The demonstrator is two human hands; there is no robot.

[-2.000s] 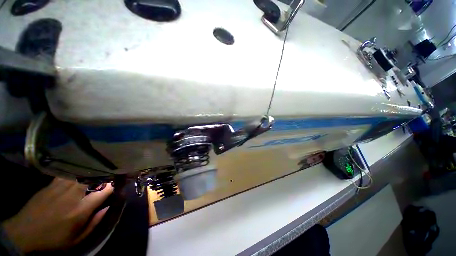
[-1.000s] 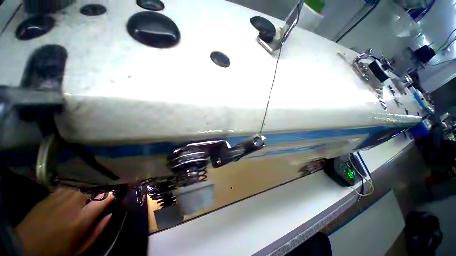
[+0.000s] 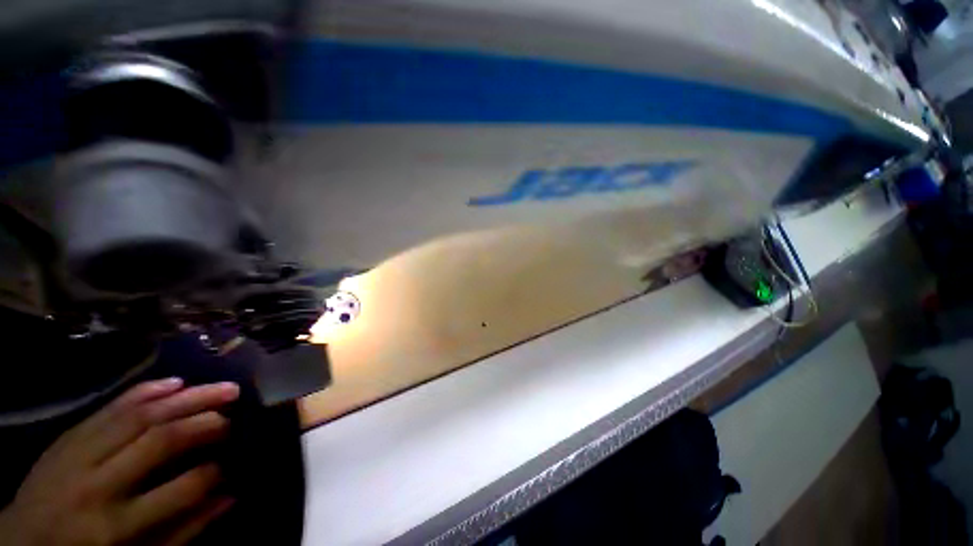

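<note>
Black fabric point(image 3: 272, 469) lies at the lower left, under the left end of the sewing machine head point(image 3: 405, 192). My left hand point(image 3: 133, 464) rests palm down on the fabric just in front of the needle area, fingers spread and fingertips close to the presser foot zone. It grips nothing visible. A grey squared guide piece point(image 3: 296, 371) sits right of the fingertips, beside the cloth. The presser foot and needle are dark and blurred. The grey cylindrical knob point(image 3: 144, 219) looms large at the left. My right hand is not in view.
The tan machine bed point(image 3: 448, 309) extends right under the arm. The white table point(image 3: 512, 384) has a ruler-marked front edge. A black box with green light point(image 3: 752, 277) and cables stands at the right. Dark cloth point(image 3: 629, 485) shows below the edge.
The view has moved closer and lower, so the machine head fills the top and its lettering shows. My left hand has gone from bunched fingers by the needle area to flatter, spread fingers.
</note>
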